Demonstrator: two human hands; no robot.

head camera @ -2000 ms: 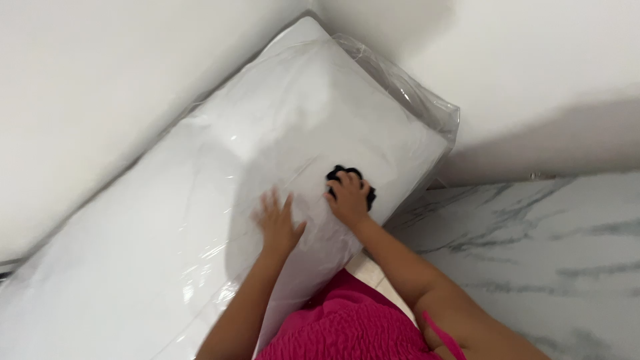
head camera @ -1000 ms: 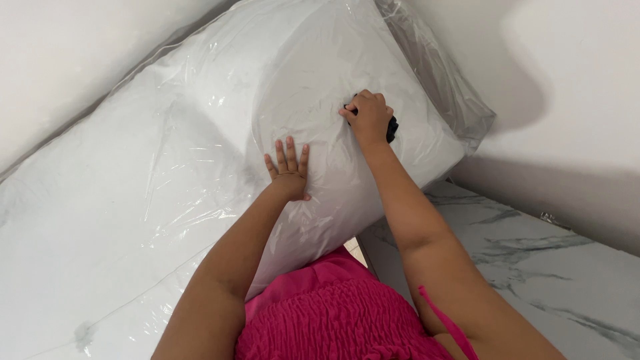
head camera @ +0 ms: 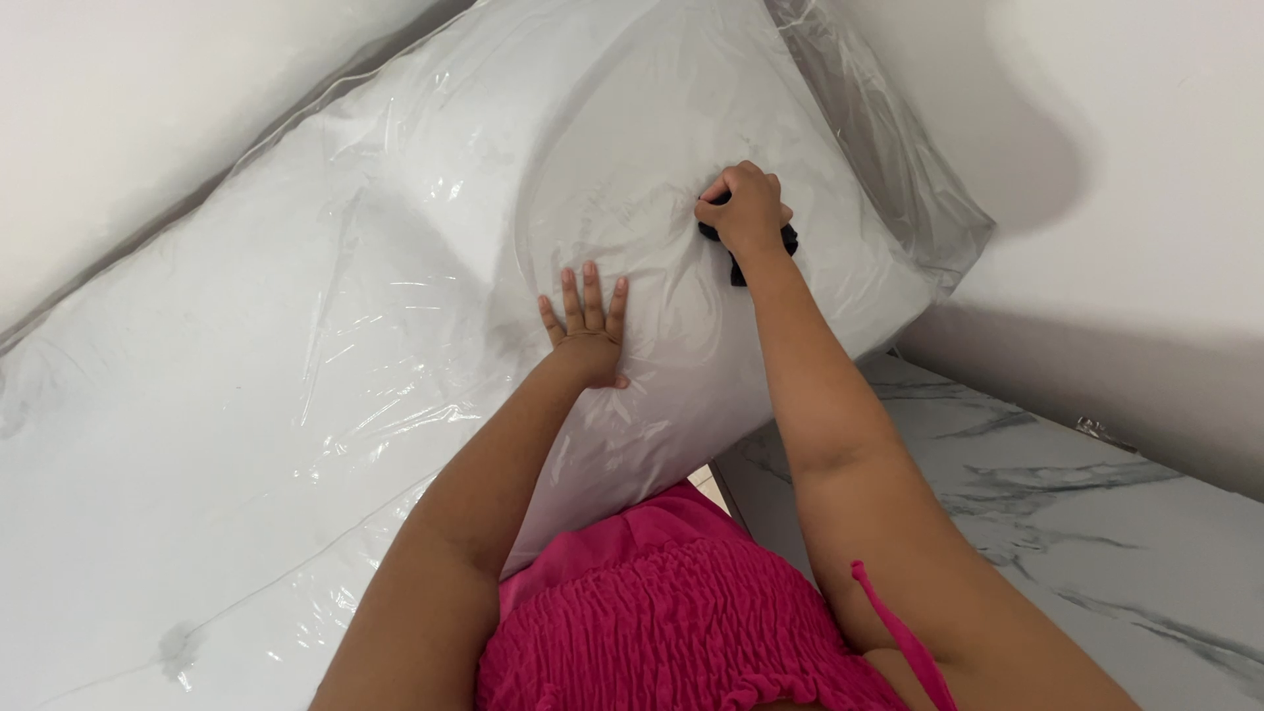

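Note:
A large white mattress-like block wrapped in clear plastic film (head camera: 395, 286) fills the left and middle of the view. My left hand (head camera: 588, 331) lies palm down on the film, its fingers spread and nothing in it. To its upper right, my right hand (head camera: 749, 209) grips a bunched black cloth (head camera: 743, 272) and presses it against the film, which creases around it. Part of the cloth is hidden under the hand.
Behind the wrapped block runs a pale wall (head camera: 197, 59), and another wall (head camera: 1136, 197) rises at the right. Loose plastic film (head camera: 879, 148) juts past the block's far right end. A grey-veined marble-look surface (head camera: 1047, 513) lies at the lower right, with a small metal fitting (head camera: 1091, 428) by its edge.
The right hand has closed its fingers around the black cloth, which it pressed with spread fingers two seconds ago. My left hand, blurred then, rests flat on the film. The view has shifted.

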